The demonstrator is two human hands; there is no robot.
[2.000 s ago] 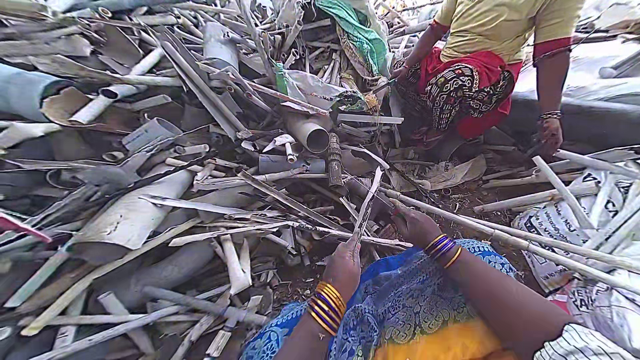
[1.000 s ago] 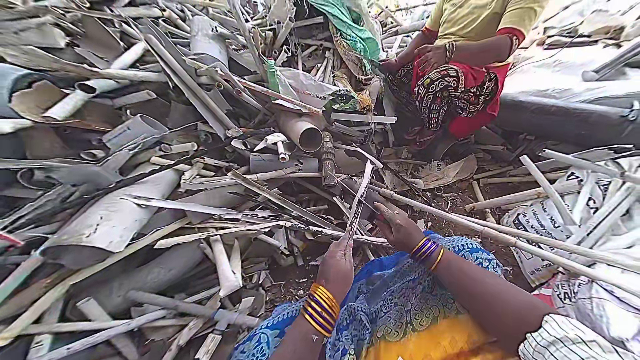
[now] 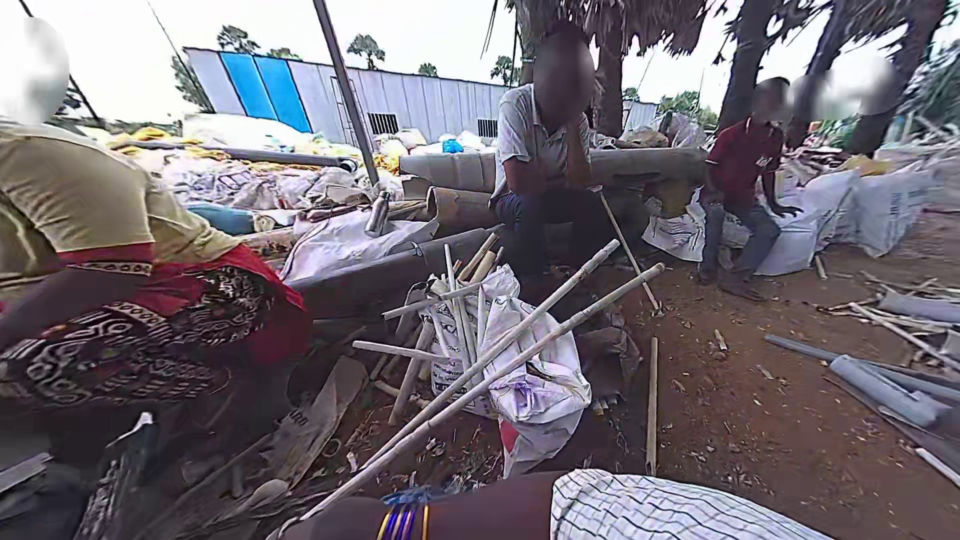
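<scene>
Neither of my hands shows; at the bottom edge only a forearm with purple and gold bangles [image 3: 405,521] and a checked white sleeve [image 3: 660,510] can be seen. Two long thin pipes [image 3: 499,356] rise from beside that forearm toward the middle. Behind them stands a white woven sack [image 3: 536,390] with several shorter pale pipes [image 3: 465,322] upright and slanted beside it. What my hands hold is hidden below the view.
A person [image 3: 135,277] in yellow and red sits close at the left. Two more people sit behind, one on a large pipe [image 3: 645,165], one by white sacks [image 3: 862,210]. Grey pipe pieces [image 3: 885,386] lie on the soil at right.
The view has swung up and to the right. Both hands, earlier together at a split strip of pipe above the scrap pile, have left the view.
</scene>
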